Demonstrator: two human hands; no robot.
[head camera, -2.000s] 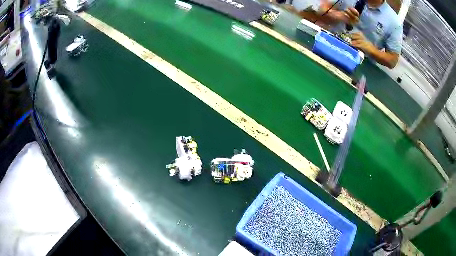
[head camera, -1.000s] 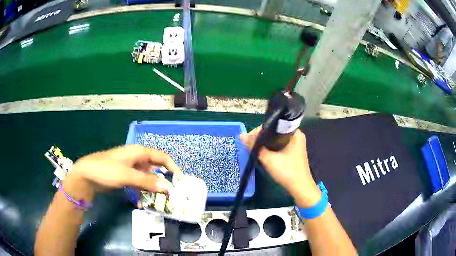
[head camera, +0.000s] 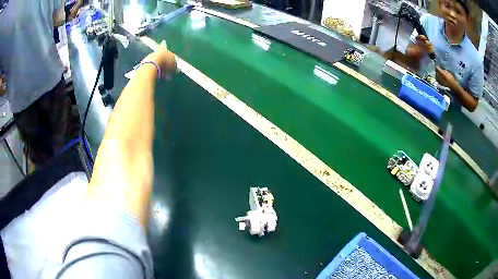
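Note:
My left hand (head camera: 162, 61) is stretched out to the far left, over the bench beside the pale belt edge. It is small and blurred, and I cannot tell whether it holds anything. My right hand is out of the picture. One white unit with a circuit board (head camera: 261, 211) lies on the dark-green bench. The blue screw tray (head camera: 362, 262), full of tiny silver screws, is cut off at the bottom edge. A white piece (head camera: 131, 72) shows partly behind my left wrist.
Across the green belt (head camera: 262, 92), a person holds a black screwdriver near another blue tray (head camera: 423, 98). White housings (head camera: 424, 184) and an open unit (head camera: 403, 168) lie on the belt beside a clear bar (head camera: 434, 188). Another person stands at left beside a black upright tool (head camera: 108, 65).
The view has swung left. My left hand, earlier holding a white unit over the screw tray, now reaches far left. My right hand, the screwdriver and the white fixture have left the picture.

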